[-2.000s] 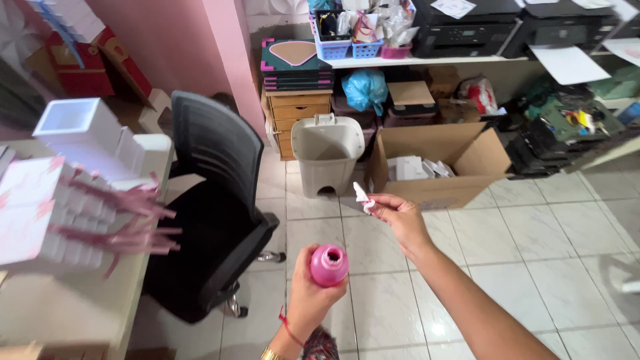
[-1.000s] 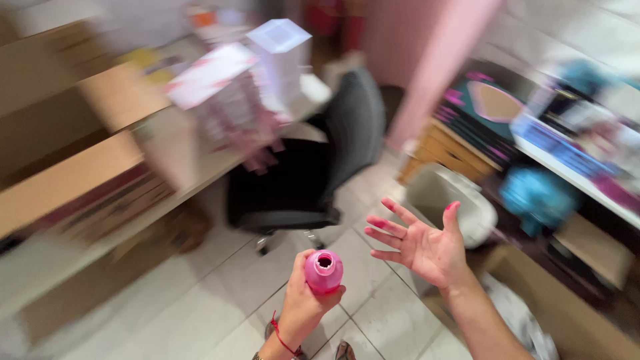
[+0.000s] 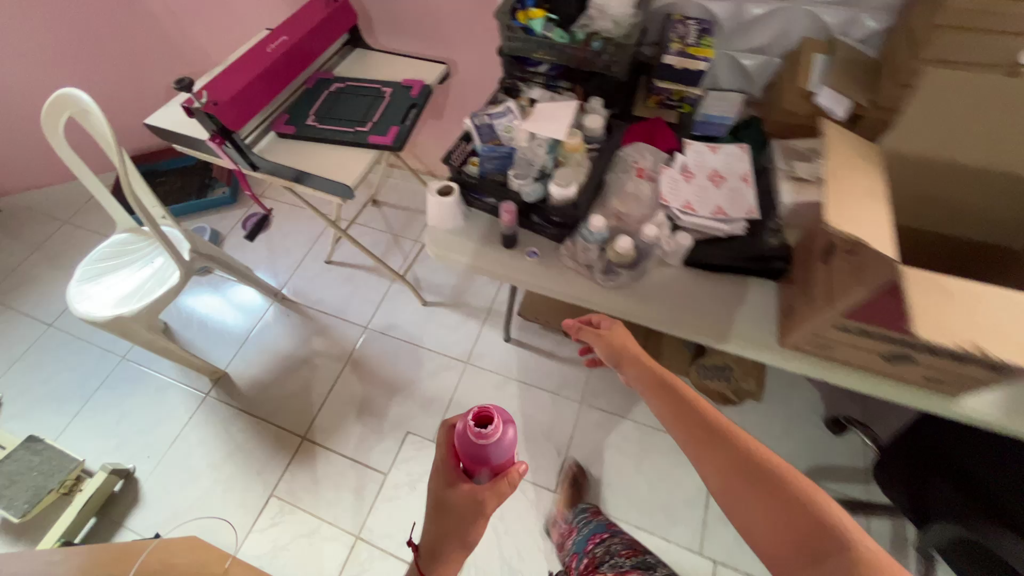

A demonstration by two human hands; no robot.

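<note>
My left hand (image 3: 472,496) is wrapped around an uncapped pink plastic bottle (image 3: 486,448), held upright with its mouth facing up and pink residue on the rim. My right hand (image 3: 604,342) reaches forward below the table edge, fingers curled, pink stains on some fingertips; nothing shows in it. Beyond it, the white table (image 3: 560,276) bears a toilet paper roll (image 3: 445,205), a small bottle with a pink top (image 3: 508,224), a small round cap (image 3: 532,254), a black basket of bottles (image 3: 512,200) and a clear bag with several white-capped bottles (image 3: 620,250).
A white plastic chair (image 3: 128,272) stands left, near a magenta paper cutter (image 3: 268,64) on a folding-leg table. An open cardboard box (image 3: 860,296) sits on the table's right. Below it is a black office chair (image 3: 960,480). Cardboard (image 3: 192,556) shows at bottom left.
The view has swung far round to the white table. The white scrap held in my right hand two seconds ago is gone from it; its spread fingers have curled. My left hand still holds the bottle.
</note>
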